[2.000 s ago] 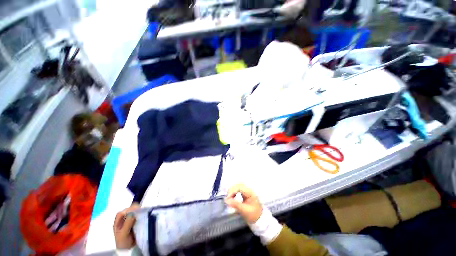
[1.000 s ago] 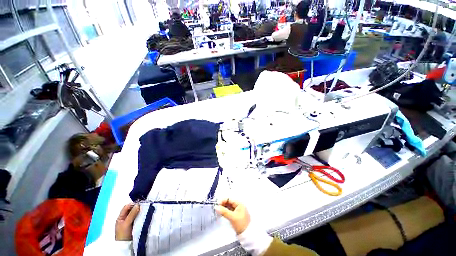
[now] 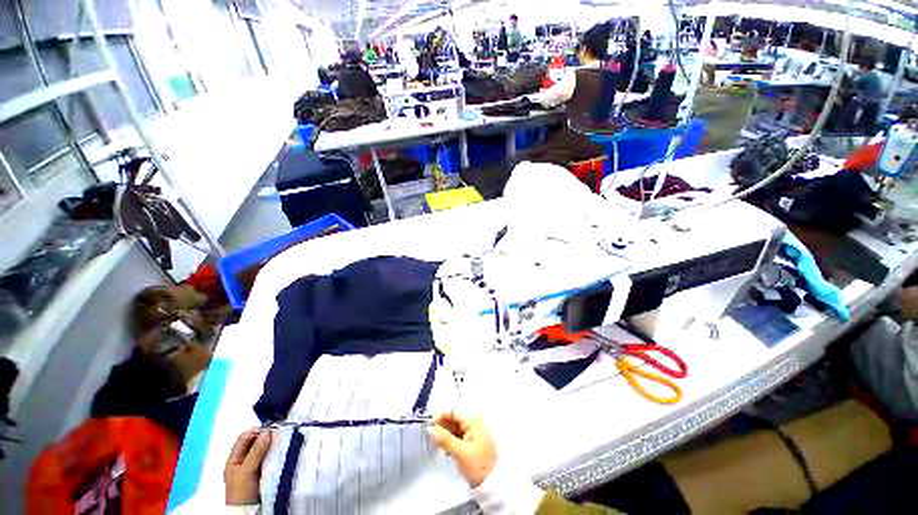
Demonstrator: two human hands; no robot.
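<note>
A navy garment (image 3: 347, 307) lies on the table left of the sewing machine (image 3: 564, 267). Its striped lining (image 3: 357, 468) spreads toward me and hangs at the front edge. A narrow dark band (image 3: 352, 423) crosses the lining, stretched level between my hands. My left hand (image 3: 245, 465) pinches the lining at the band's left end. My right hand (image 3: 465, 446) pinches it at the right end. Both hands are left of and nearer than the needle area. Scissors (image 3: 649, 372) with red and orange loops lie right of the needle, beside a dark scrap (image 3: 566, 372).
An orange-red bag (image 3: 106, 468) stands at the lower left. A blue crate (image 3: 237, 267) is behind the table's left corner. A ruler-marked front edge (image 3: 684, 417) runs right. A person (image 3: 587, 86) sits at a station behind. A brown rolled piece (image 3: 785, 453) lies below the table.
The view has steadied and tilted upward. My hands stay on the band, which was blurred and lay at more of a slant. The lining's stripes now show clearly.
</note>
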